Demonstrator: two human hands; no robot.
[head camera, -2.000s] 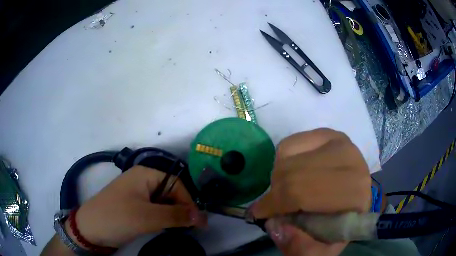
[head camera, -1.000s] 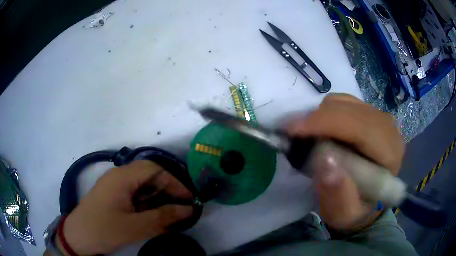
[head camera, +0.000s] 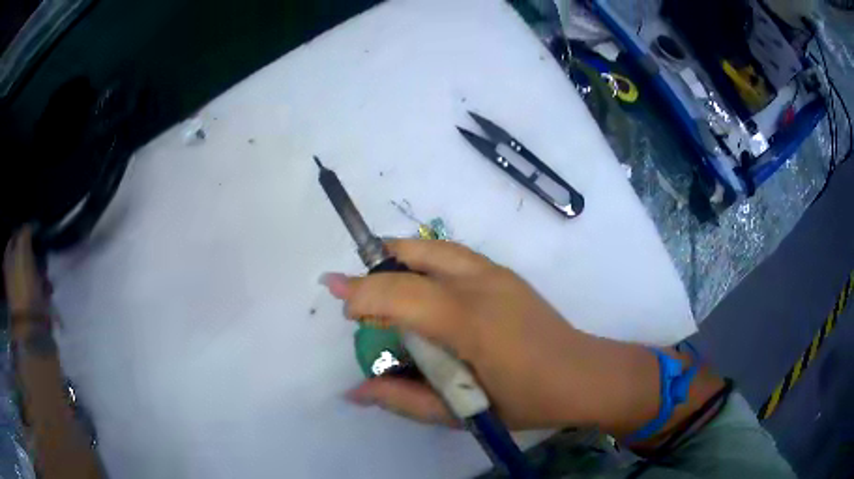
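Observation:
My right hand (head camera: 468, 337) holds the soldering iron (head camera: 354, 220) by its cream handle, its metal tip pointing up and left over the white sheet (head camera: 234, 309). The green solder wire reel (head camera: 379, 351) lies under that hand and is mostly hidden by it. My left hand (head camera: 26, 281) is at the far left, small and blurred, at the black headphones (head camera: 80, 220), which are dark and blurred over the sheet's left edge. Whether its fingers grip them cannot be told.
Black thread snips (head camera: 524, 170) lie open on the sheet, upper right. A small green and gold PCB strip (head camera: 433, 229) with fine wires lies just beyond my right hand. A blue tray (head camera: 730, 173) with tools stands upper right. A dark green surface (head camera: 234, 56) borders the sheet's far side.
The headphones and my left hand have moved from the front of the sheet to the far left. My right hand with the iron has moved left over the reel. The view has shifted.

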